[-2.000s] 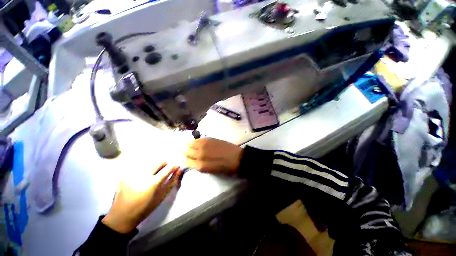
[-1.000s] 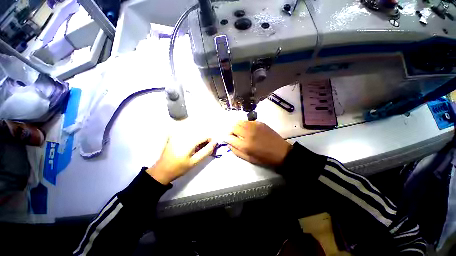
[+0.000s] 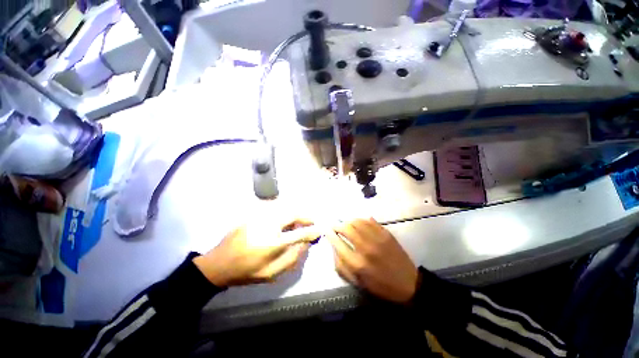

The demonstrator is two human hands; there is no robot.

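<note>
My left hand [image 3: 260,254] and my right hand [image 3: 376,260] meet fingertip to fingertip in front of the needle area. Both pinch a small fabric piece [image 3: 324,231], bleached nearly white by glare, with a dark bit at the left fingertips. Its outline is hard to see. The presser foot and needle area [image 3: 366,183] is just beyond my right fingers. The white sewing machine [image 3: 434,84] spans the top. A pale band with a dark edge [image 3: 138,203] lies curved on the table to the left.
The lamp [image 3: 265,175] hangs on its bent neck left of the needle. A smartphone [image 3: 459,176] and a slim dark tool [image 3: 409,169] lie under the machine arm. Blue printed film [image 3: 72,227] and a whitish crumpled bag [image 3: 38,143] are at far left. The ribbed table edge [image 3: 280,308] runs in front.
The view has swung right, then tilted up slightly. My hands have drawn back from the needle area, fingertips together. The dark loop seen between them a second ago is now mostly hidden.
</note>
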